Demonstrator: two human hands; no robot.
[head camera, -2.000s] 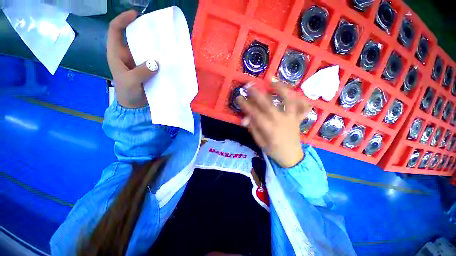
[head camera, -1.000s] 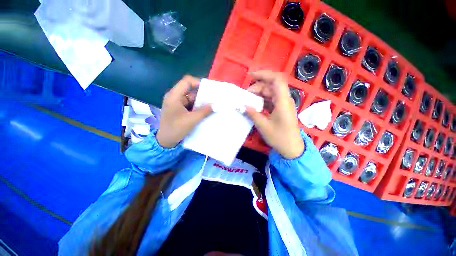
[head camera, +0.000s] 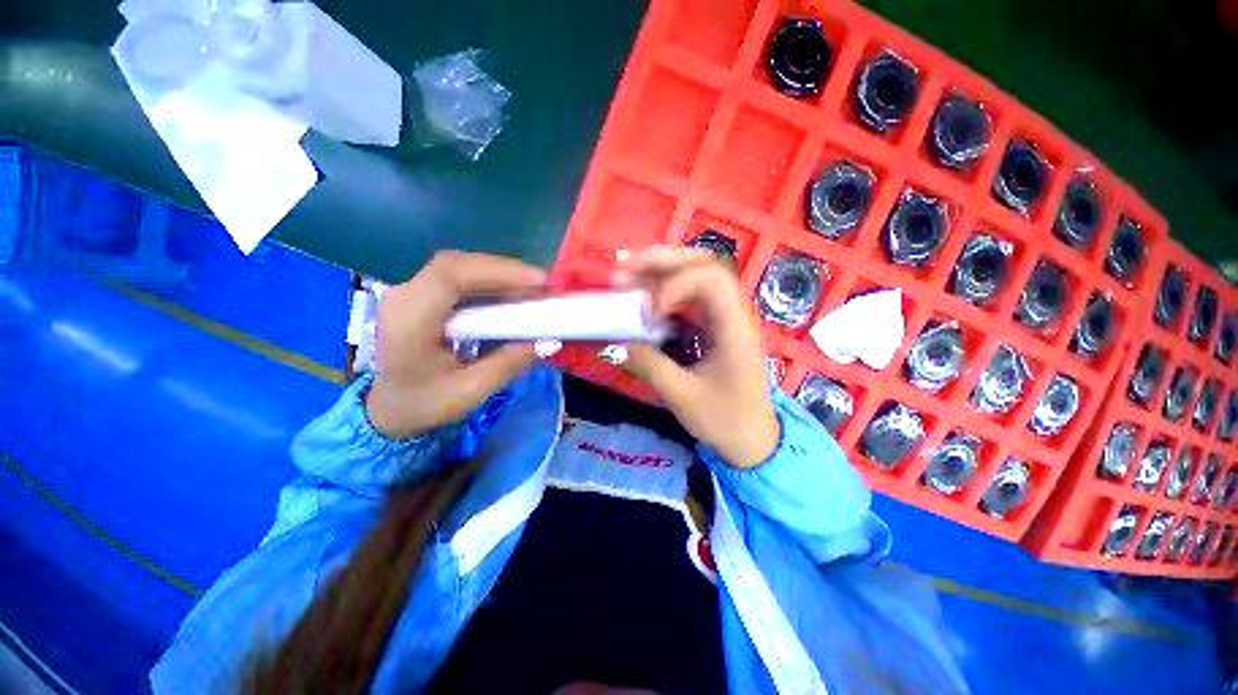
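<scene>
My left hand (head camera: 448, 340) and my right hand (head camera: 706, 346) hold a white sheet (head camera: 550, 319) between them, over the near left corner of a red compartment tray (head camera: 618, 217). The sheet shows as a narrow, blurred white strip, seen nearly edge-on or folded. White tips show on both thumbs. Round black lens units (head camera: 842, 200) with ringed centres sit in many of the tray's pockets, several with a silvery film glare. Some pockets at the tray's left side hold nothing. A dark round part shows partly behind my right fingers; I cannot tell if they touch it.
A folded white scrap (head camera: 864, 330) lies on the tray. More red trays (head camera: 1059, 512) continue to the right. On the green bench at left are white papers (head camera: 231, 170), a translucent bottle (head camera: 258, 48) and crumpled clear plastic (head camera: 462, 99). White papers (head camera: 364, 326) show below the bench edge.
My right hand has moved from the tray's parts to the sheet, which both hands now hold. The sheet has gone from broad and flat to a narrow strip. The view has shifted.
</scene>
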